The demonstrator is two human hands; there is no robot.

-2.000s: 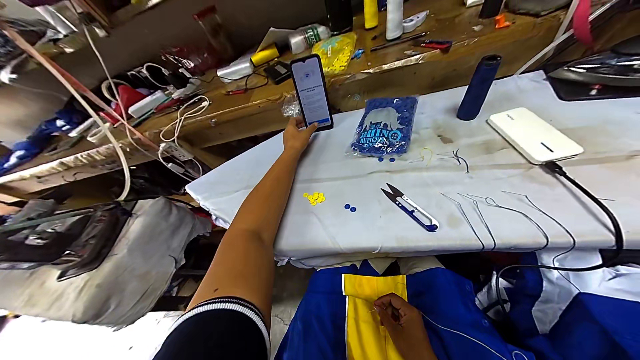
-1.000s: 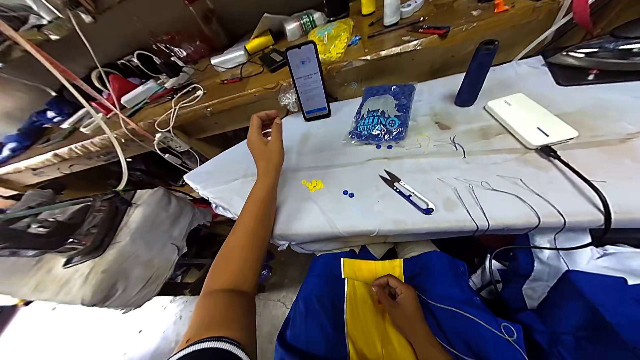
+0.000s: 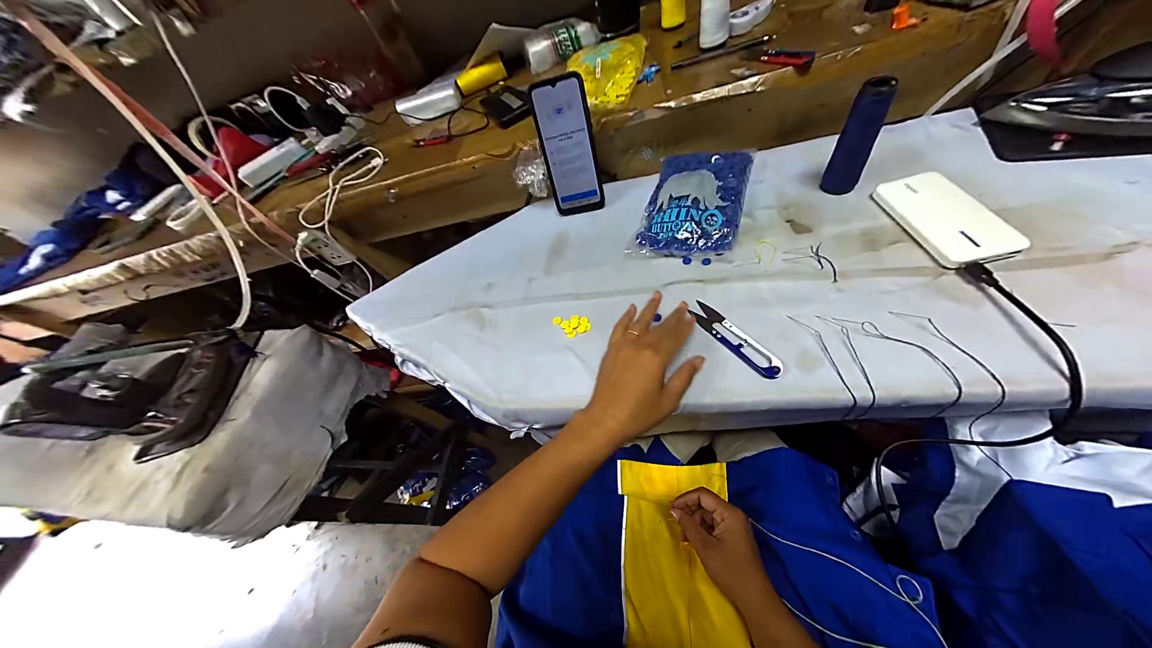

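Note:
My left hand [image 3: 641,364] lies palm down with fingers spread on the white cloth. A blue button [image 3: 657,317] shows between its fingers, and thread snips [image 3: 738,340] lie just right of the fingertips. Left of the hand is a small cluster of yellow buttons [image 3: 572,325]. My right hand [image 3: 711,531] rests over the yellow panel [image 3: 661,576] of a blue garment [image 3: 805,504], thumb and fingertips pinched together; what is between them is too small to tell. Pale thread [image 3: 837,551] runs from near that hand across the blue cloth.
A phone [image 3: 567,144] stands at the back beside a bag of blue buttons [image 3: 693,202]. Farther right are a dark blue cylinder [image 3: 859,135], a white power bank [image 3: 951,219] with a black cable and an iron [image 3: 1071,99]. Several threads [image 3: 918,346] lie near the front edge.
My left hand was at the phone, drew back from it with curled fingers, and has come down to the right onto the cloth beside the snips. My right hand has stayed at the yellow panel.

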